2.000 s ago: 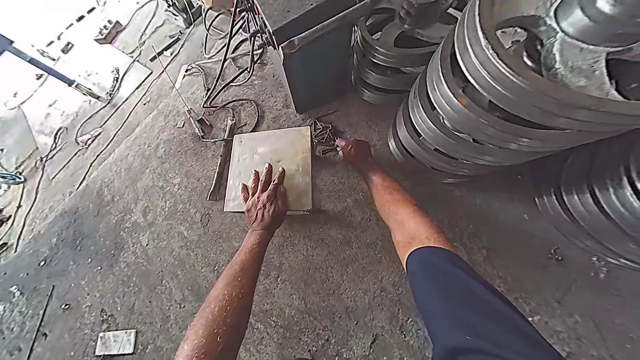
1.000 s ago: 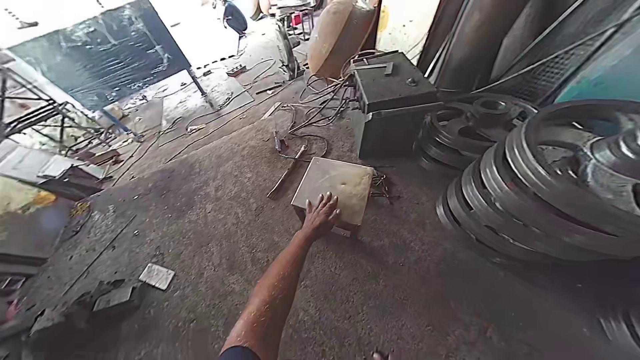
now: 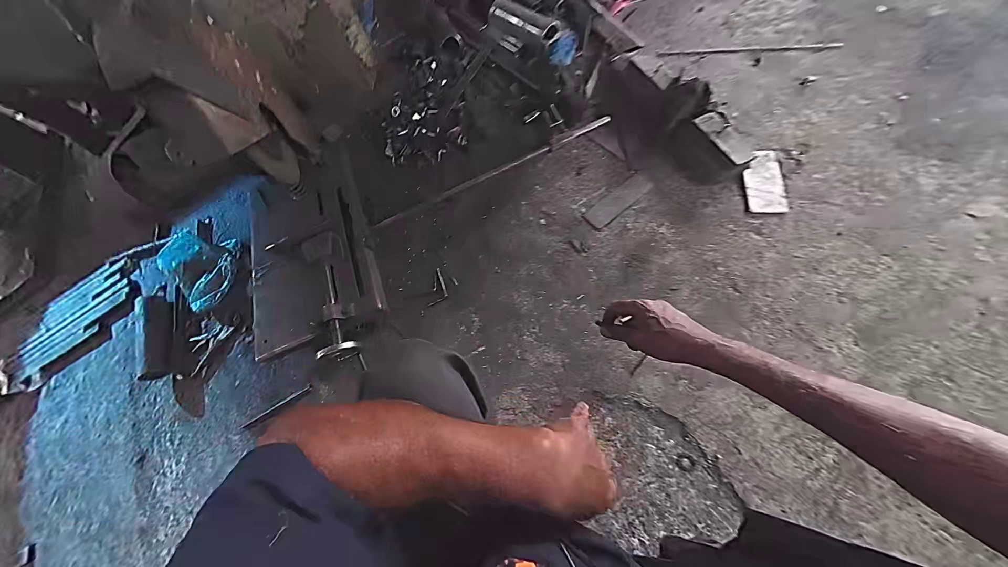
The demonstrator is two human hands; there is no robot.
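My left hand (image 3: 587, 468) is at the lower middle, at the end of my bent forearm, which comes out of a dark blue sleeve. It is blurred, with one digit pointing up; a hold on anything cannot be made out. My right hand (image 3: 644, 329) hangs over the concrete floor (image 3: 866, 315), above and to the right of the left one. Its fingers are curled, with a small dark tip at them and a thin dark line just below; whether it grips these is unclear. A dark metal clamp or vise-like fixture with a screw (image 3: 335, 315) lies to the left of both hands.
Blue-lit metal bars (image 3: 79, 315) are piled at the left. Loose metal pieces (image 3: 425, 118) and a short pipe (image 3: 524, 27) lie at the top. A long thin rod (image 3: 504, 169) crosses the floor. A pale flat piece (image 3: 765, 183) and a grey flat plate (image 3: 618, 201) lie farther right.
The view has swung far left and down. My left hand was flat on the square-topped low block or stool, which has left the view. My right hand is in view again.
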